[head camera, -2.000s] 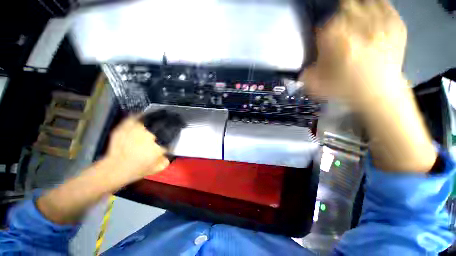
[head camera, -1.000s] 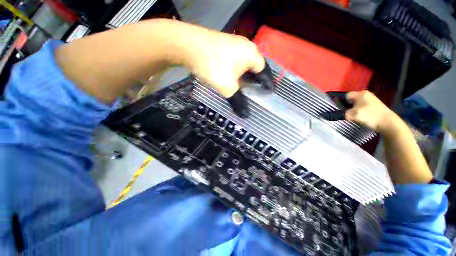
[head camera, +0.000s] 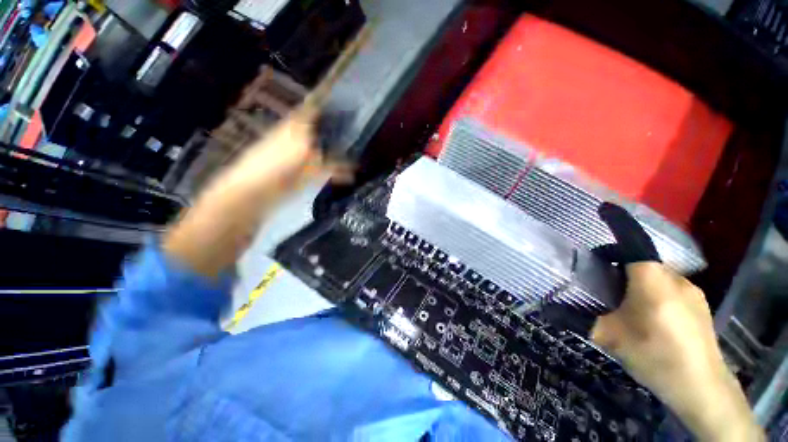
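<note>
A black circuit board (head camera: 467, 345) with white markings lies tilted in front of my body, beside the tote. A silver finned heat sink (head camera: 484, 233) stands along its far side. Behind it is another row of silver fins (head camera: 562, 203) at the red area; I cannot tell whether it belongs to this board. My right hand (head camera: 661, 319), with black finger covers, grips the heat sink's right end. My left hand (head camera: 272, 173) is blurred, left of the board and off it; its finger positions and any small thing in it cannot be made out.
A large black tote (head camera: 406, 95) with a red bottom (head camera: 587, 95) lies beyond the board. A wooden pallet (head camera: 259, 95) is at the upper left, near dark racks. Yellow floor tape (head camera: 255, 298) shows below my left hand. Black finned items are at the upper right corner.
My left hand has let go of the heat sink and moved left, off the board. My right hand has moved down to the near heat sink's right end. More of the tote's red bottom shows.
</note>
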